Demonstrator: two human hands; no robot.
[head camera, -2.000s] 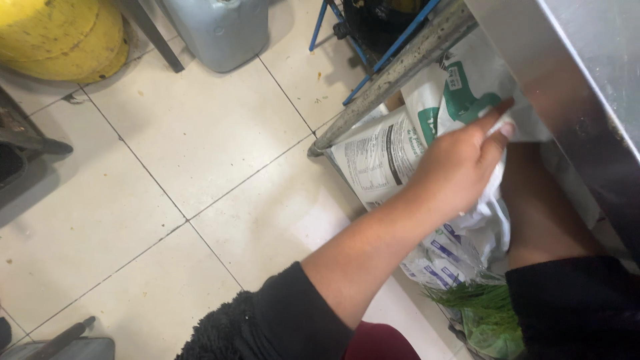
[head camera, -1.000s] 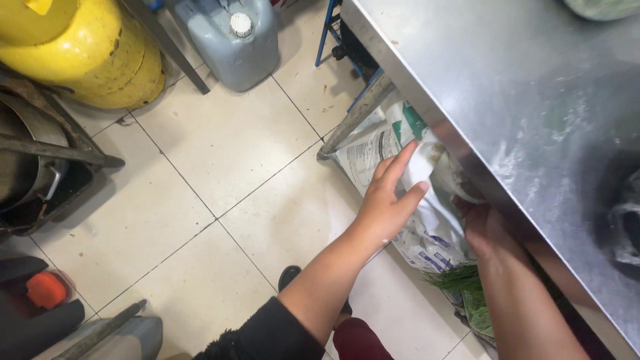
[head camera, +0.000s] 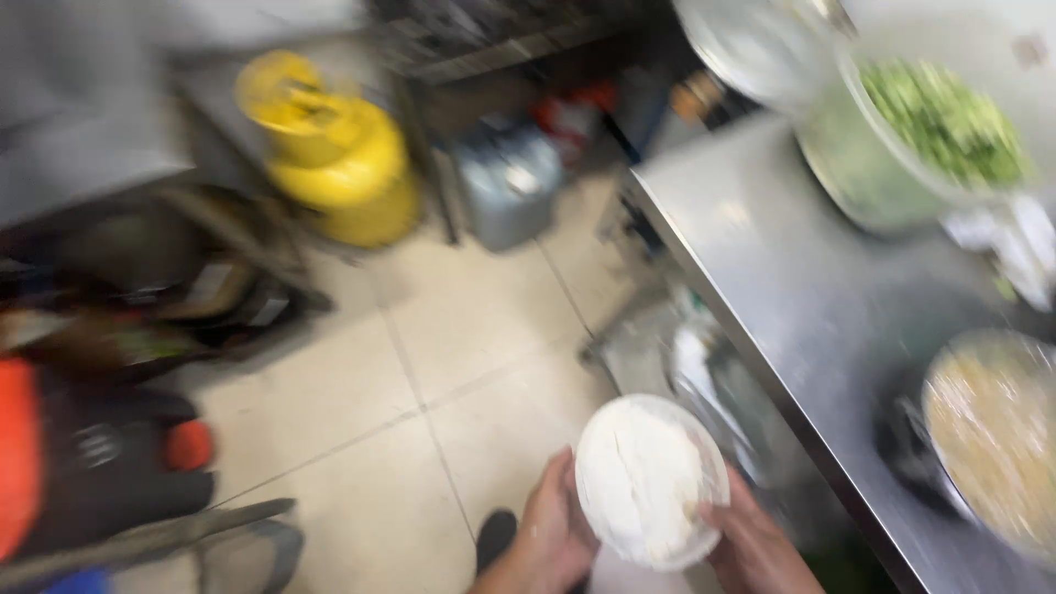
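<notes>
A round, clear plastic tub of white powder [head camera: 648,483] is held between my two hands, low in the view, over the floor beside the steel table. My left hand [head camera: 557,524] grips its left side. My right hand [head camera: 747,528] holds the right side, with the thumb over the rim. Just beyond the tub, a bag with white and green parts [head camera: 701,371] stands under the table's edge, blurred. The fingers beneath the tub are hidden.
On the steel table [head camera: 792,272] at right stand a large tub of chopped greens [head camera: 874,165] and a bowl under plastic film [head camera: 990,437]. A yellow gas cylinder [head camera: 346,165] and a grey jerrycan [head camera: 507,181] stand on the tiled floor. Dark shelving is at left.
My hands have come away from the bag under the table and now hold a tub of white powder. The view has swung to show more of the table and room.
</notes>
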